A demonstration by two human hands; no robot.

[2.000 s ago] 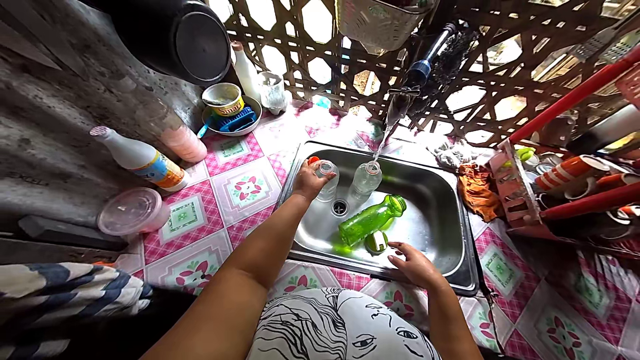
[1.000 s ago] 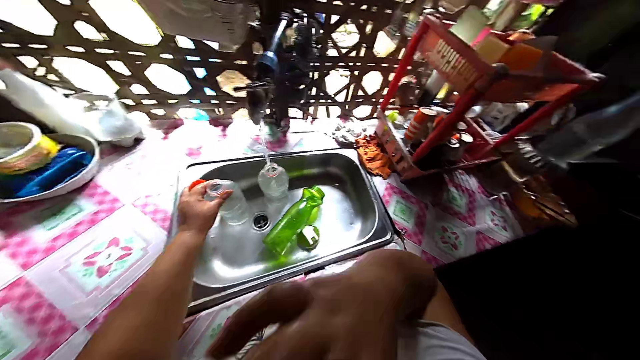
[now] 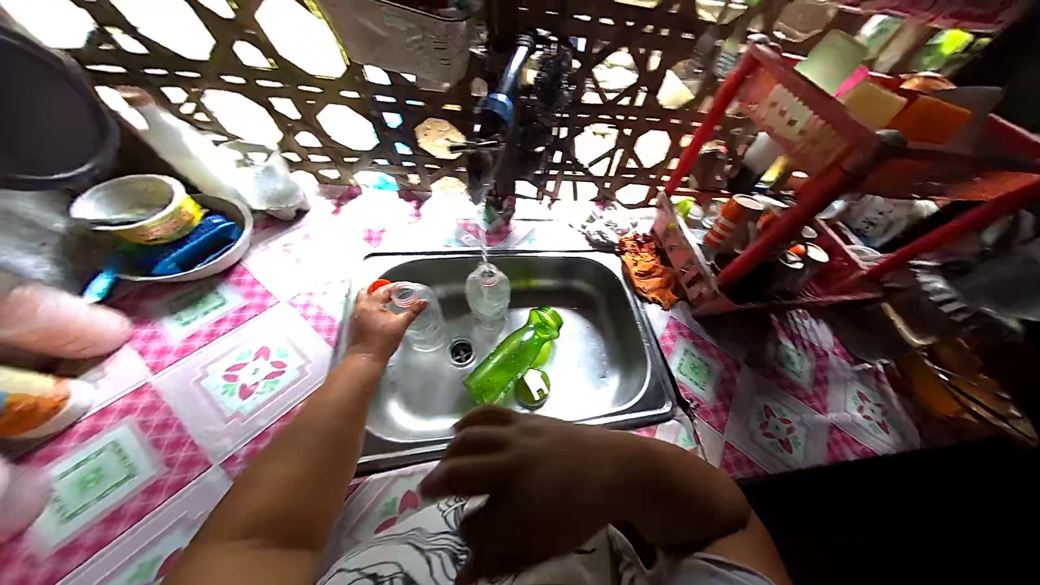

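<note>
My left hand (image 3: pixel 382 318) grips a clear plastic bottle (image 3: pixel 424 323) near its mouth, at the left of the steel sink (image 3: pixel 601 341); an orange-red cap (image 3: pixel 379 285) shows by the fingers. Water runs from the faucet (image 3: pixel 486 154) into another clear bottle (image 3: pixel 488 291), which stands upright in the basin. A green plastic bottle (image 3: pixel 508 357) lies tilted in the sink, beside a round green cap (image 3: pixel 533 387). My right hand (image 3: pixel 520 479) is raised close in front of my shirt, fingers apart and dark, with nothing seen in it.
A red rack (image 3: pixel 812 179) with cups stands at the right, an orange cloth (image 3: pixel 647 270) beside it. Left of the sink are a white basin (image 3: pixel 231 256) holding a tub (image 3: pixel 134 210) and a blue brush, and a dark pan (image 3: pixel 49 114) above.
My right hand has left the green cap at the sink and come up close to my body. My left hand stays on the clear bottle. The view has shifted.
</note>
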